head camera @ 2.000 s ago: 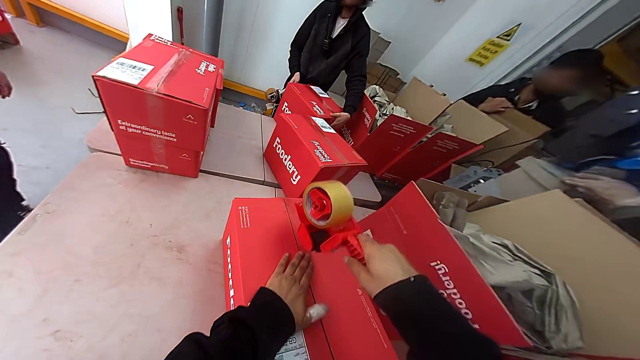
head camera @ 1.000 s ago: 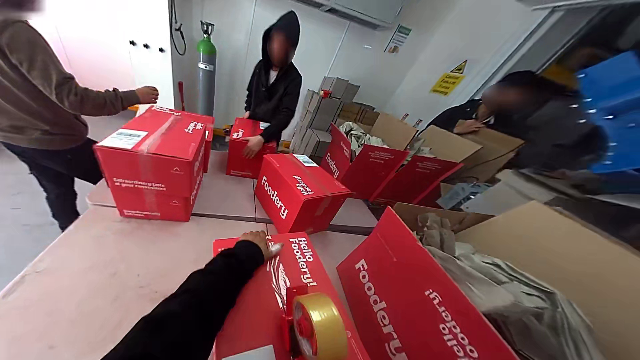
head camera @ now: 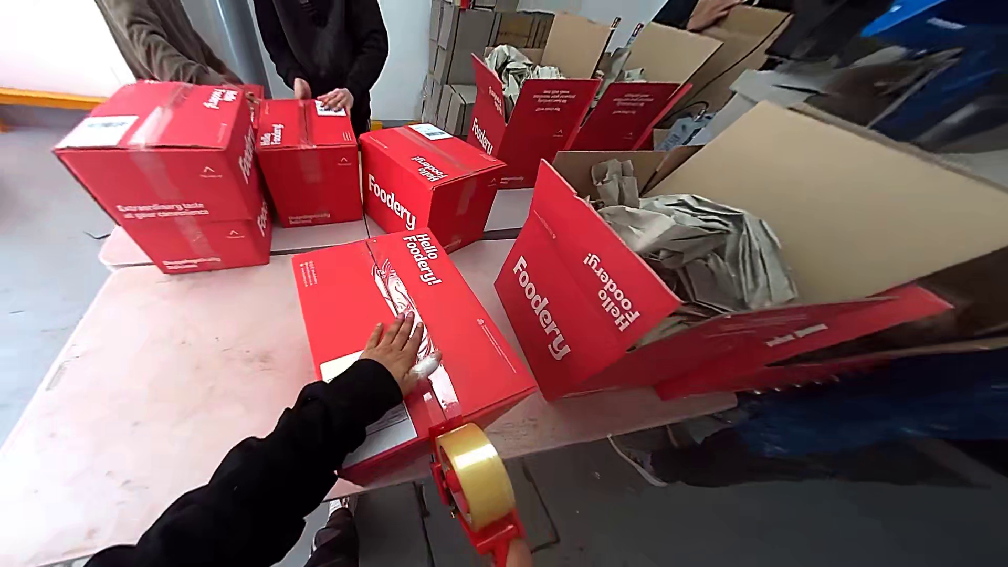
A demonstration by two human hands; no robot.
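A closed red cardboard box point(head camera: 339, 291) lies on the table before me, with clear packing tape running along its top seam. My left hand point(head camera: 399, 350) presses flat on the tape with spread fingers; something white is wrapped round its thumb. At the near edge of the box, a red tape dispenser point(head camera: 494, 534) with a yellowish roll of tape point(head camera: 476, 476) hangs where the tape strip ends. My right hand point(head camera: 518, 554) grips its handle, and only a bit of that hand shows at the bottom. A white label point(head camera: 386, 433) lies partly under my left forearm.
To the right stands an open red box point(head camera: 583, 315) with crumpled packing paper point(head camera: 709, 244). Closed red boxes point(head camera: 157, 181) line the table's far side point(head camera: 189, 339). Two people stand behind them, one with hands on a box point(head camera: 307, 173). More open boxes point(head camera: 543, 110) stand farther back.
The tape dispenser has moved from the far end of the box to its near edge, and tape now covers the seam. My left hand has come back nearer along the top.
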